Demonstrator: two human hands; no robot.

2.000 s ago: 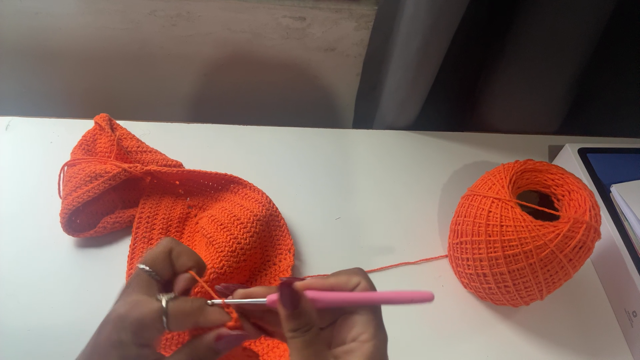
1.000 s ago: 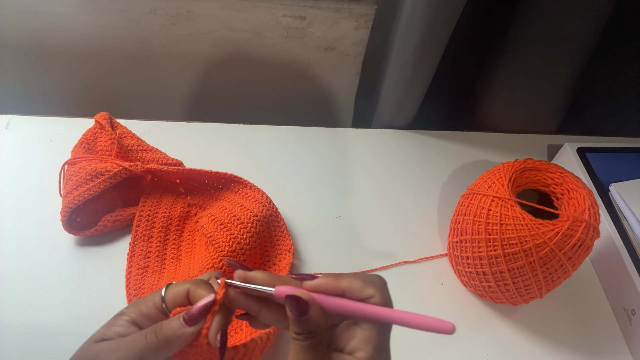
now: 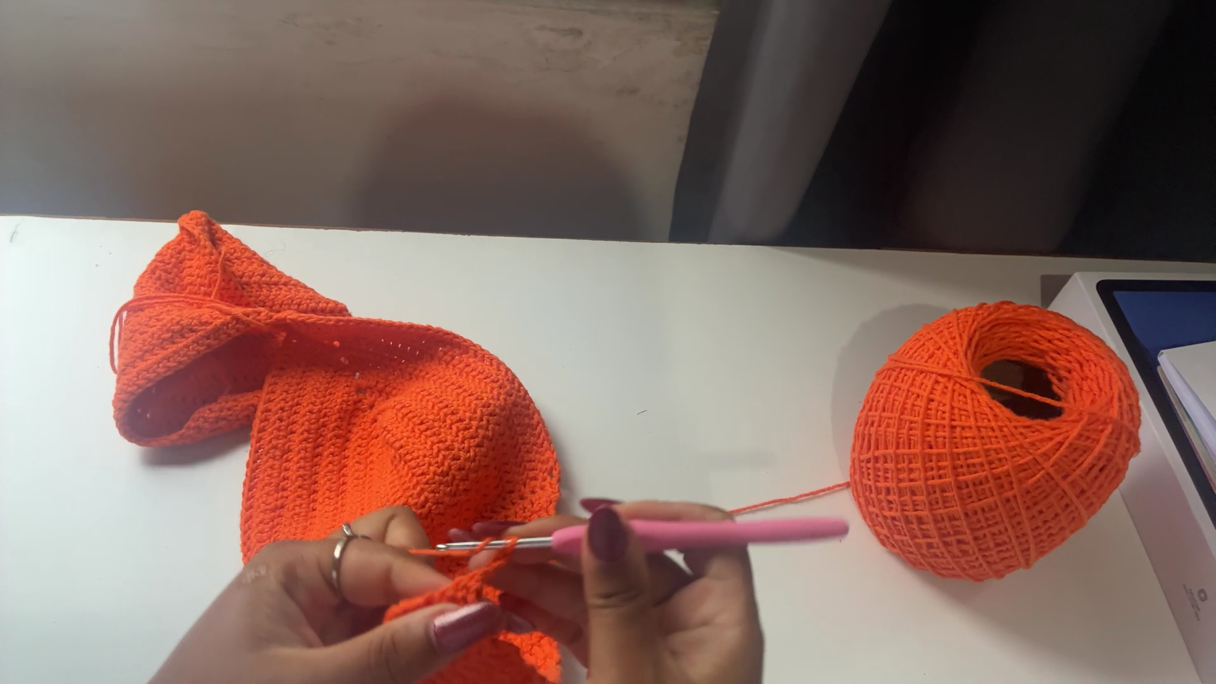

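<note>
My right hand (image 3: 655,594) grips a crochet hook with a pink handle (image 3: 722,534) and a metal shaft, which points left with orange yarn looped around it. My left hand (image 3: 351,598), with rings on it, pinches the near edge of the orange crocheted piece (image 3: 408,446), just below the hook's tip. Yarn runs tight from the hook to the left fingers. The rest of the piece lies folded on the white table, up and to the left. A thin strand (image 3: 793,498) leads from behind my right hand to the orange yarn ball (image 3: 993,465).
At the right edge, a white box (image 3: 1154,532) with a dark and blue top stands beside the yarn ball, with white papers or a booklet (image 3: 1192,389) on it. Behind the white table (image 3: 655,332) are a pale wall and a dark curtain.
The hook has swung from a downward slant to nearly level since a second ago. My left hand's fingers have shifted their hold, and the yarn now stretches taut at the hook's tip.
</note>
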